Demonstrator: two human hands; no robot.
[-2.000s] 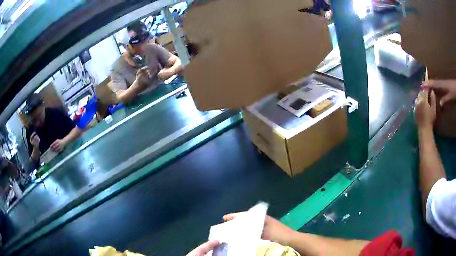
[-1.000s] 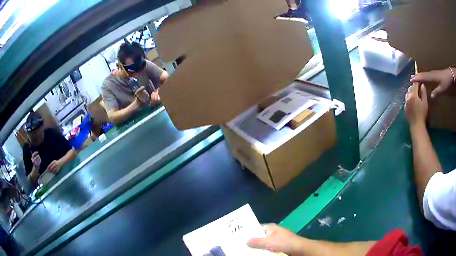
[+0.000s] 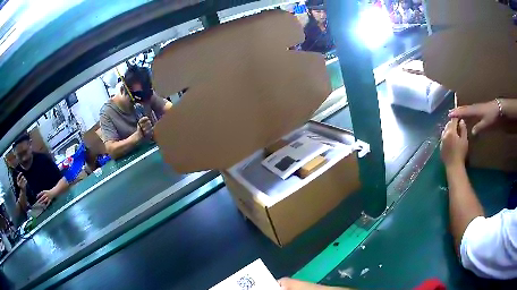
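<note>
My right hand [image 3: 300, 285] is cut off by the bottom edge; its visible part holds the right edge of a white manual [image 3: 248, 279] with a small QR code. My left hand is not in view. An open brown carton [image 3: 312, 196] stands on the belt ahead, its large notched lid flap [image 3: 244, 85] upright behind it. Inside on top lie another white manual [image 3: 297, 154] with a dark product picture and a small brown accessory box [image 3: 313, 165], partly under it.
A green post [image 3: 365, 113] stands at the carton's right side. A white tub [image 3: 416, 90] is farther along the dark belt [image 3: 204, 232]. At right, another person's hands [image 3: 462, 130] touch a brown carton. Two seated workers are across the line.
The manual and right hand are lower in view, nearer the bottom edge. The left hand, partly visible at first, is gone. The carton and surroundings appear shifted left and down.
</note>
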